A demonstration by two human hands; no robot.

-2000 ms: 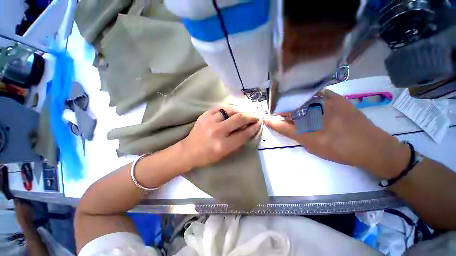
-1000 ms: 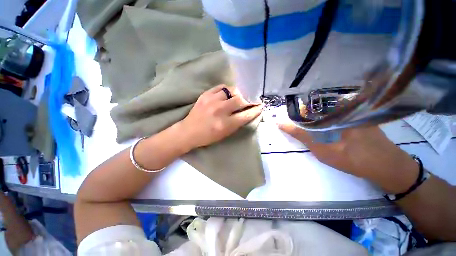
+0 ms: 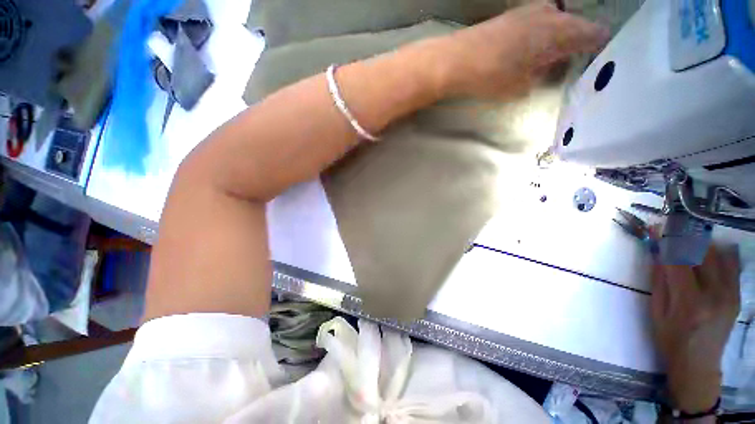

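Note:
Olive-khaki cloth (image 3: 414, 207) lies on the white table left of the lit needle area, and one corner hangs over the front edge. My left hand (image 3: 538, 50) is over the cloth at the top, beside the machine head (image 3: 654, 108). Its fingertips are blurred and their grip is unclear. My right hand (image 3: 695, 298) is low at the right, partly behind a grey block (image 3: 685, 240). Dark-tipped snips (image 3: 636, 225) point left from its fingertips; whether it grips them is unclear.
A ruler strip (image 3: 497, 352) runs along the front table edge. At the left are a blue sheet (image 3: 132, 91), grey scraps (image 3: 190, 74) and red-handled scissors (image 3: 20, 128). Khaki cloth (image 3: 302, 331) is bunched below the edge.
The view has turned. My left hand has left the needle area and moved farther back over the cloth. My right hand has moved away from the needle, to the right. The snips now show.

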